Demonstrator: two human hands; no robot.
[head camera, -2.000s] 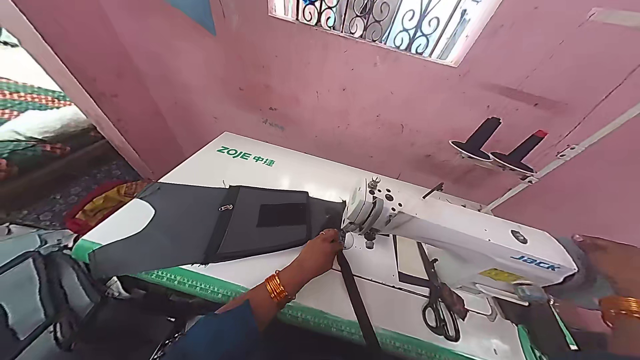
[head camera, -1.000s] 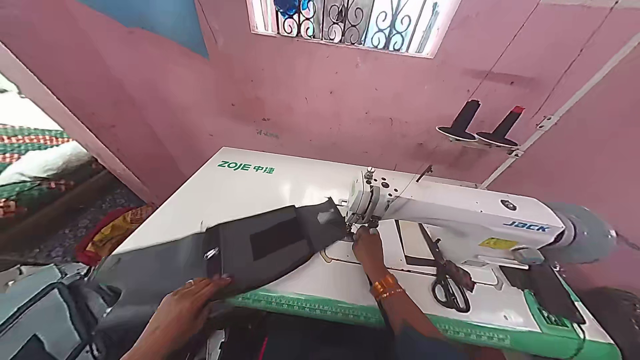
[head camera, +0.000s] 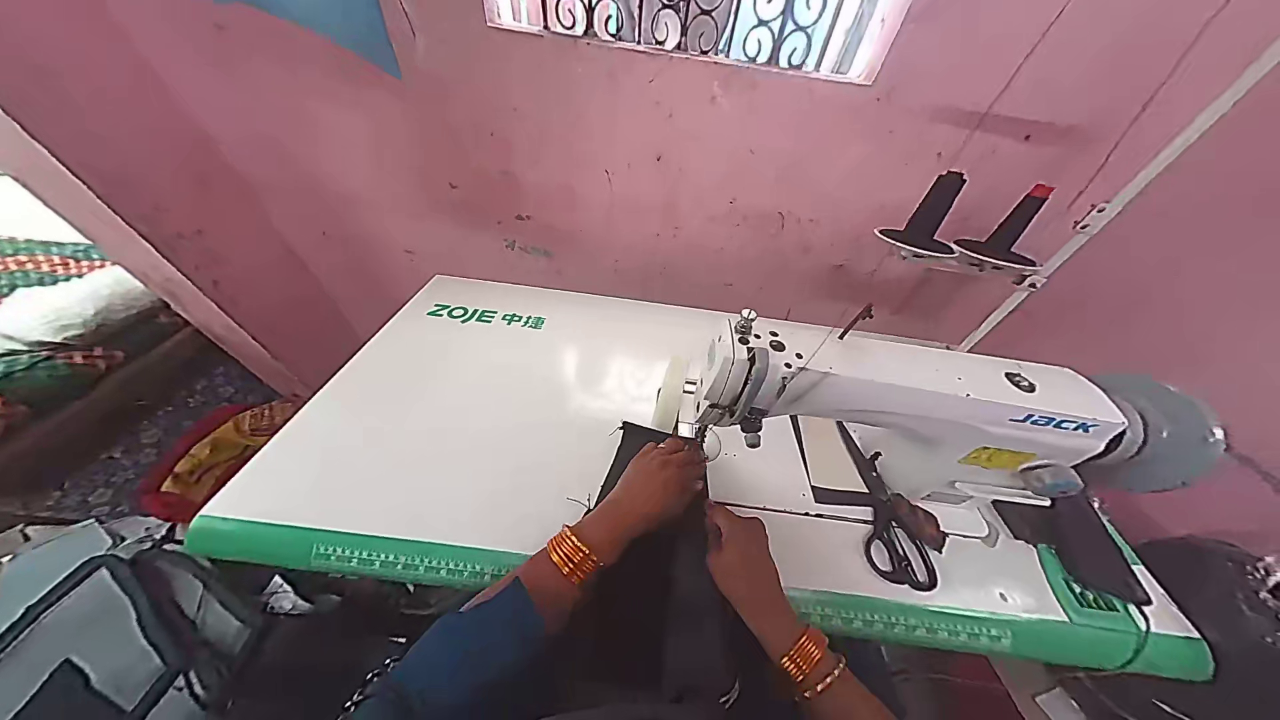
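A white Jack sewing machine (head camera: 900, 400) is set on a white table with a green edge. Black fabric (head camera: 650, 570) runs from beneath its needle area toward me and hangs over the front edge. My left hand (head camera: 660, 480) lies on the fabric close to the presser foot, its fingers pressing the cloth; whether they pinch it is unclear. Lower down, my right hand (head camera: 740, 555) grips the fabric's right edge between thumb and fingers. Both wrists wear orange-gold bangles.
Black-handled scissors (head camera: 900, 550) lie right of the fabric, below the machine arm. Two black thread cones (head camera: 930, 215) stand on a rack by the pink wall. Grey and black fabric pieces (head camera: 90, 620) are piled at lower left. A dark cloth (head camera: 1080, 550) hangs over the table's right end.
The black fabric, earlier stretched leftward across the table, now runs toward me. My left hand has moved from its left part up near the needle; my right hand has come down to the fabric's right edge.
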